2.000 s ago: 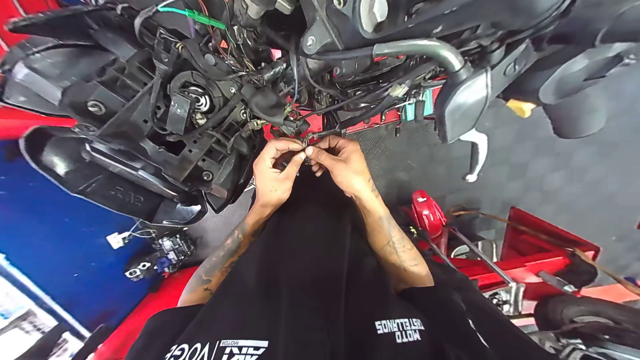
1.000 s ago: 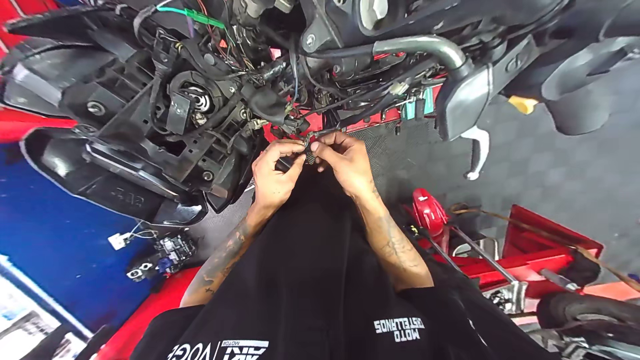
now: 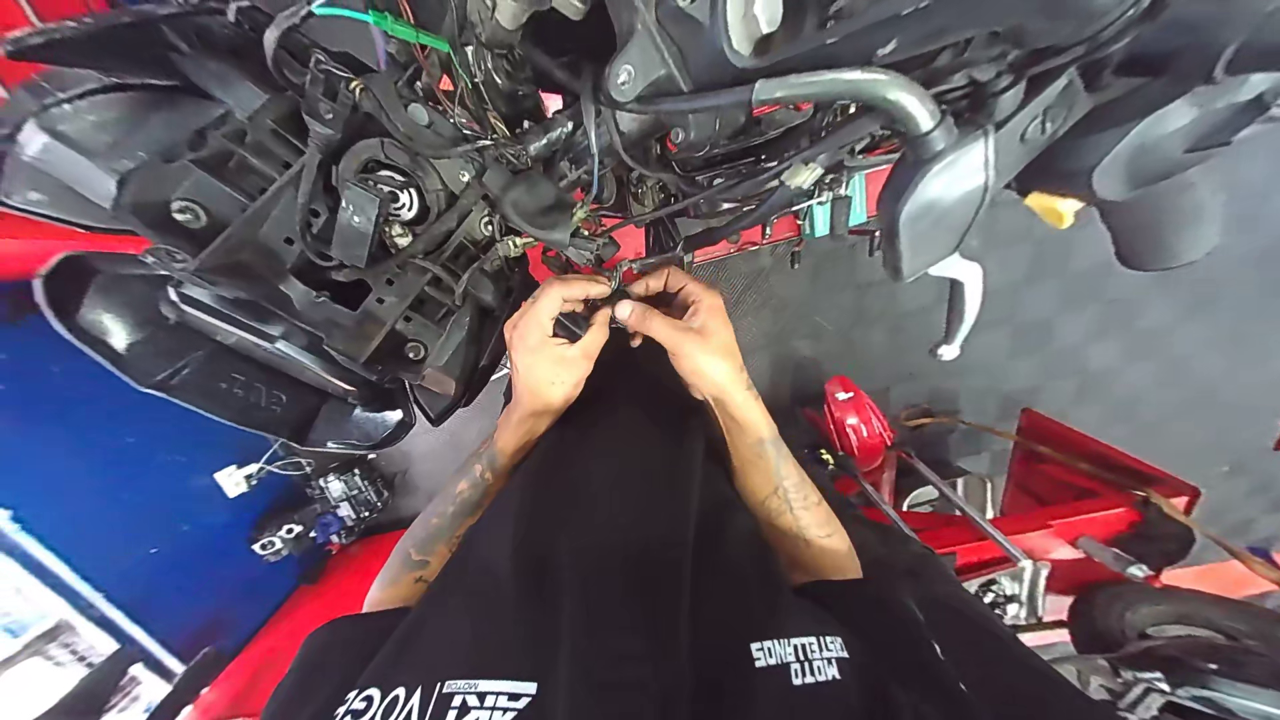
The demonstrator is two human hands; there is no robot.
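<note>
My left hand [image 3: 556,345] and my right hand [image 3: 690,330] meet just below the motorcycle's exposed wiring, fingertips nearly touching. Between them they pinch a small dark wiring piece [image 3: 617,290], mostly hidden by the fingers; its exact kind cannot be told. Dark cables [image 3: 690,215] and small connectors [image 3: 590,245] lie just above the fingers. To the left of my left hand is the black plastic frame [image 3: 270,235] with bolts and a round coiled part [image 3: 400,195]. A green cable tie [image 3: 385,25] crosses the wires at the upper left.
A metal tube [image 3: 850,88] and a silver lever [image 3: 962,305] stick out at the upper right. A carburettor-like part [image 3: 345,500] lies on the blue surface [image 3: 160,470] at lower left. Red bodywork [image 3: 1090,480] and a tyre [image 3: 1180,630] are at lower right.
</note>
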